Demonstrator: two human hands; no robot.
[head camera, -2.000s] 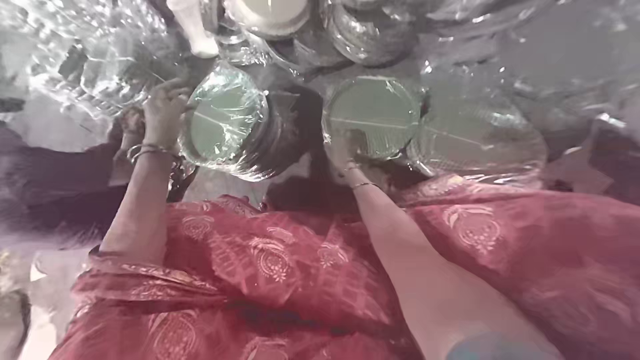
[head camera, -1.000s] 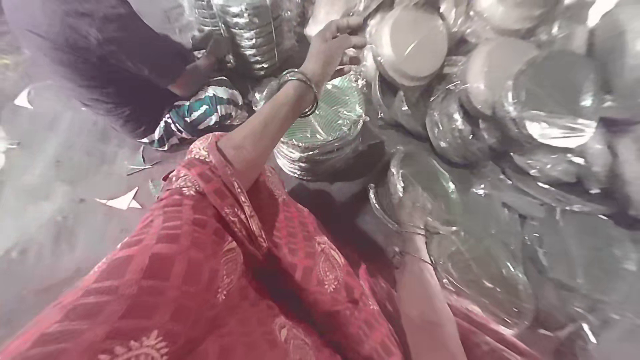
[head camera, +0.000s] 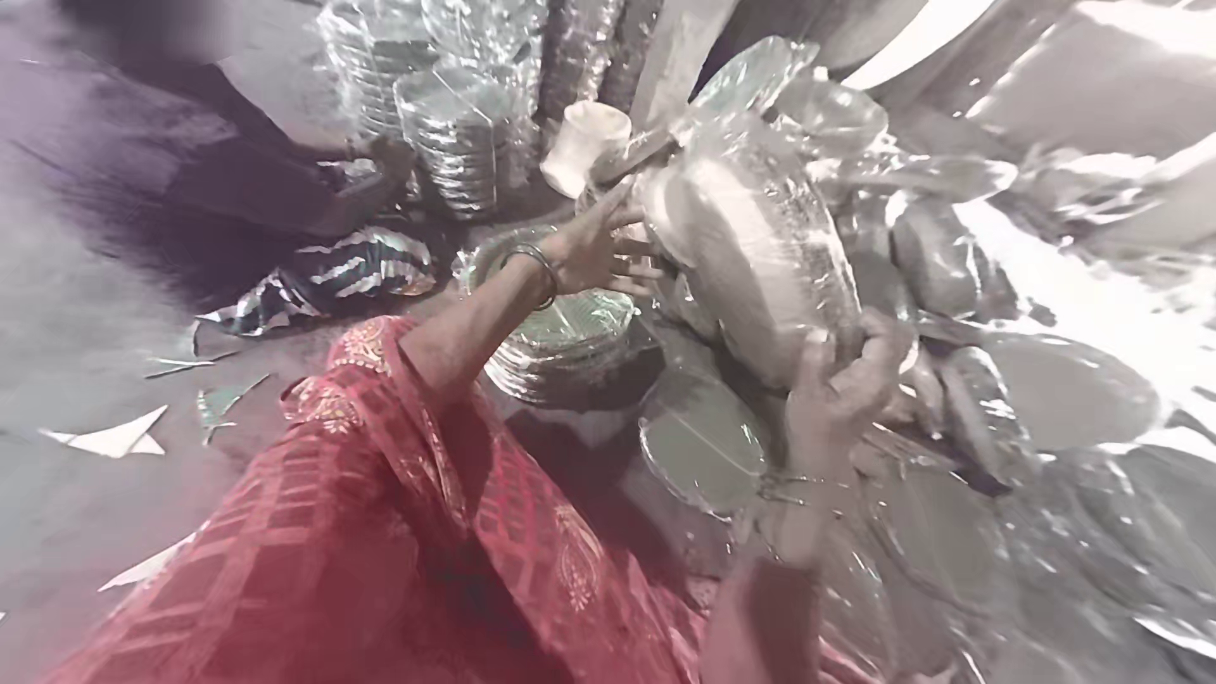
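A stack of round plates in clear plastic wrap (head camera: 760, 256) is tilted on edge in front of me. My right hand (head camera: 845, 380) grips its lower right edge, thumb and fingers around the wrap. My left hand (head camera: 608, 249), with bangles at the wrist, is at the stack's left side, fingers spread; whether they touch it I cannot tell. Below my left hand stands a wrapped stack of green round plates (head camera: 570, 332). Another wrapped pack with a greenish round top (head camera: 703, 442) lies just left of my right wrist.
Tall wrapped stacks (head camera: 456, 142) stand at the back, beside a pale roll (head camera: 587, 142). Many wrapped packs (head camera: 1073, 389) lie at the right. A person in dark clothing (head camera: 190, 161) sits at the left, near a striped cloth (head camera: 366, 266). Paper scraps (head camera: 114, 434) lie on the floor.
The view has turned considerably. My right hand was on a low wrapped pack one second ago and now grips the tilted stack. My left hand was reaching toward the back packs and is now beside this stack.
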